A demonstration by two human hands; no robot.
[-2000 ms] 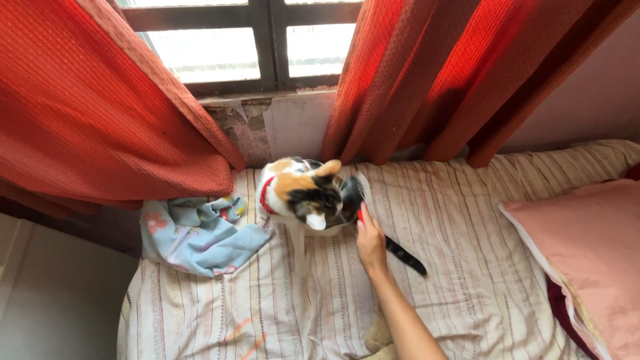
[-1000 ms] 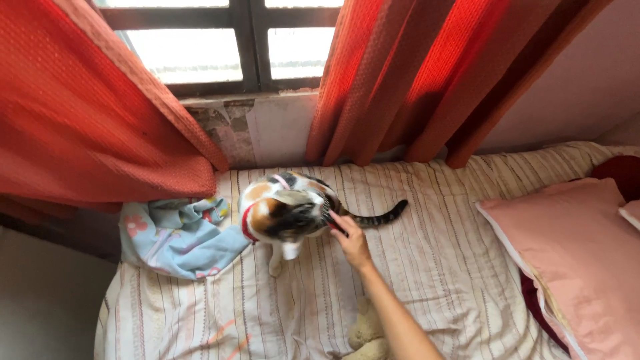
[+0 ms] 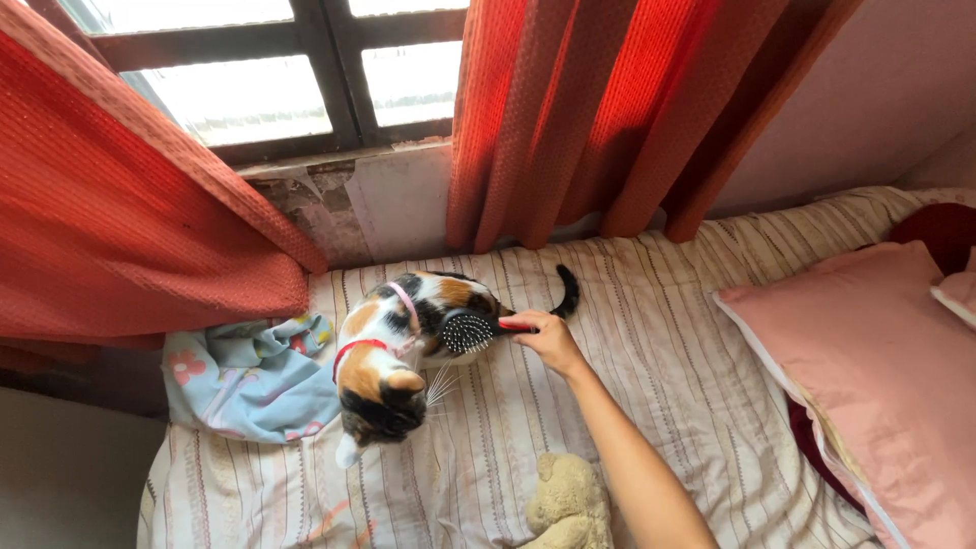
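A calico cat (image 3: 412, 309) with a red collar and a pink harness strap stands on the striped bedspread (image 3: 648, 366), its head lowered toward the lower left. From the right reaches my right hand (image 3: 550, 340), closed around the red and black handle of a hairbrush (image 3: 467, 332). The brush head is beside the cat's flank, with its pins facing up toward the camera; whether it touches the fur I cannot tell. The cat's dark tail curls behind my hand. My left hand is out of view.
A light blue floral cloth (image 3: 259, 381) lies left of the cat. A beige plush toy (image 3: 568, 503) is near my forearm. Pink pillows (image 3: 862, 343) rest at the right. Red curtains (image 3: 579, 114) hang before the window (image 3: 328, 76) and the peeling wall (image 3: 328, 206).
The cat's head has dropped lower and turned away from my hand. The brush, earlier mostly hidden by the cat's head, now shows its pins beside the flank.
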